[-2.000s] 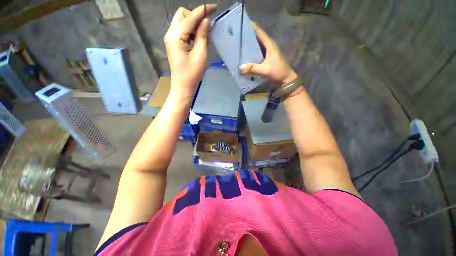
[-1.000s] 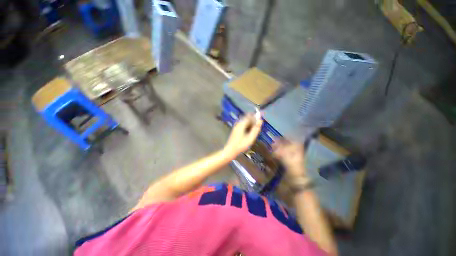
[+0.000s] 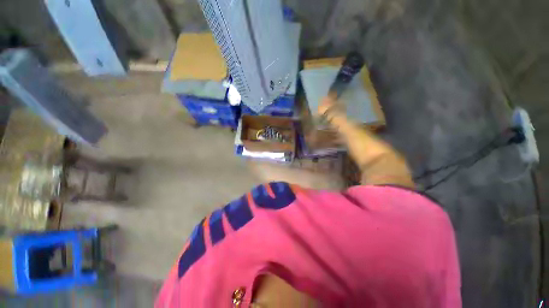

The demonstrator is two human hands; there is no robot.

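Observation:
My right hand (image 3: 328, 109) is blurred, at the near end of a dark drink bottle (image 3: 347, 71) over the grey-topped box on the right. Whether the fingers close on the bottle cannot be told. My left hand cannot be made out; a faint skin-toned blur lies above the shirt. A pale grey-blue perforated housing (image 3: 256, 57) hangs at top centre, with no hand on it.
Two more housings hang at left (image 3: 51, 96) (image 3: 87, 36). An open cardboard box (image 3: 245, 133) holds small pieces, beside blue crates (image 3: 207, 110). A blue stool (image 3: 57, 234) and wrapped stool (image 3: 42, 180) stand left. A power strip (image 3: 527, 135) is at right.
The housing held two seconds ago hangs free of both hands. My right hand has come down to the bottle. My left hand has left the clear view. The view has turned back right.

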